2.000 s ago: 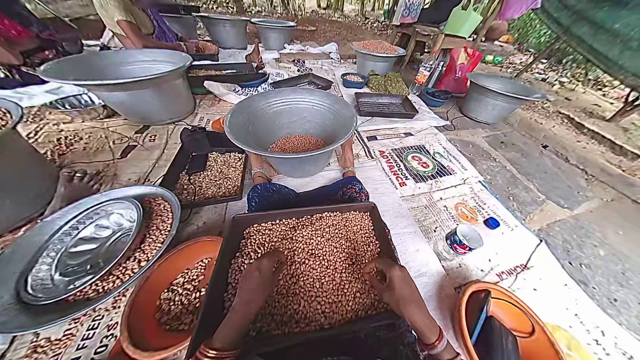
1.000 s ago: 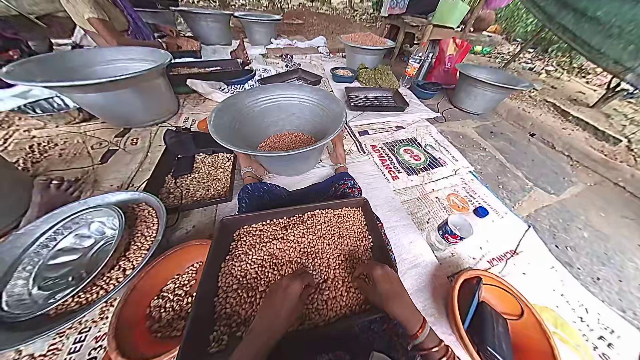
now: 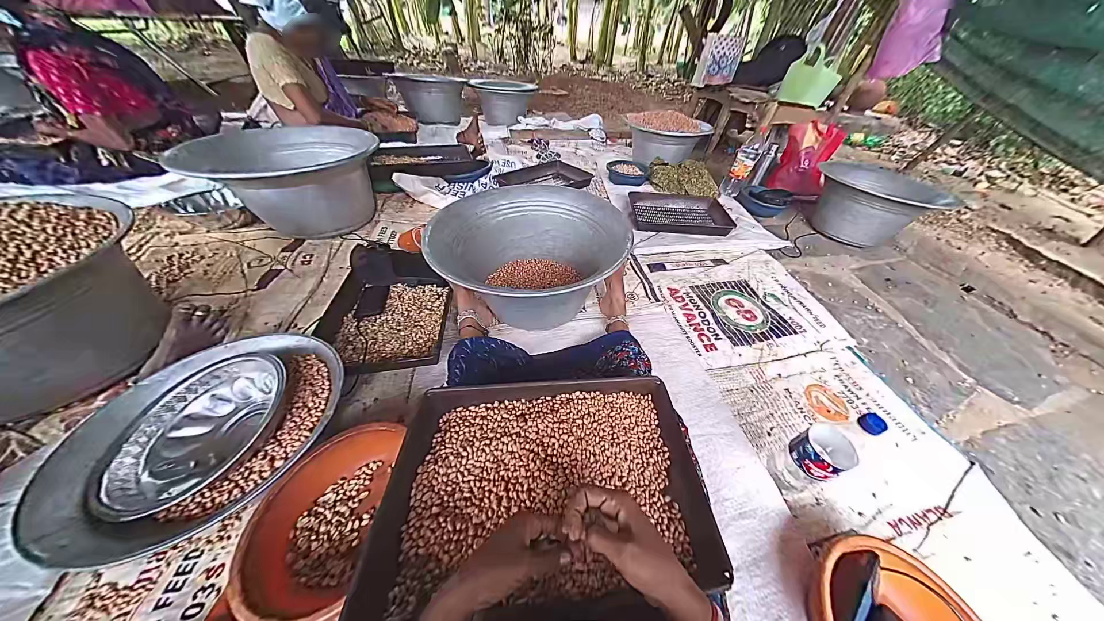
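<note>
A dark rectangular tray (image 3: 420,461) full of small reddish-brown nuts or seeds (image 3: 552,440) rests on my lap. Over its near half, my left hand (image 3: 517,552) and my right hand (image 3: 608,530) meet with curled fingers, fingertips close together. Whether anything small is pinched between them is too fine to tell. A large metal basin (image 3: 528,233) with a small heap of reddish nuts or seeds (image 3: 533,274) stands between my feet, beyond the tray. Left of my lap is an orange bowl (image 3: 259,552) with paler pieces in it.
Left are a metal basin holding a silver plate (image 3: 194,431), a nut-filled tub (image 3: 78,336) and a dark tray of pale pieces (image 3: 392,323). Right are a paper cup (image 3: 824,451), a blue cap (image 3: 872,423) and an orange tub (image 3: 888,561). Two people (image 3: 297,78) (image 3: 86,103) sit at the back left.
My two hands were apart on the nuts in the tray; now they are together above its near part. The view has shifted somewhat.
</note>
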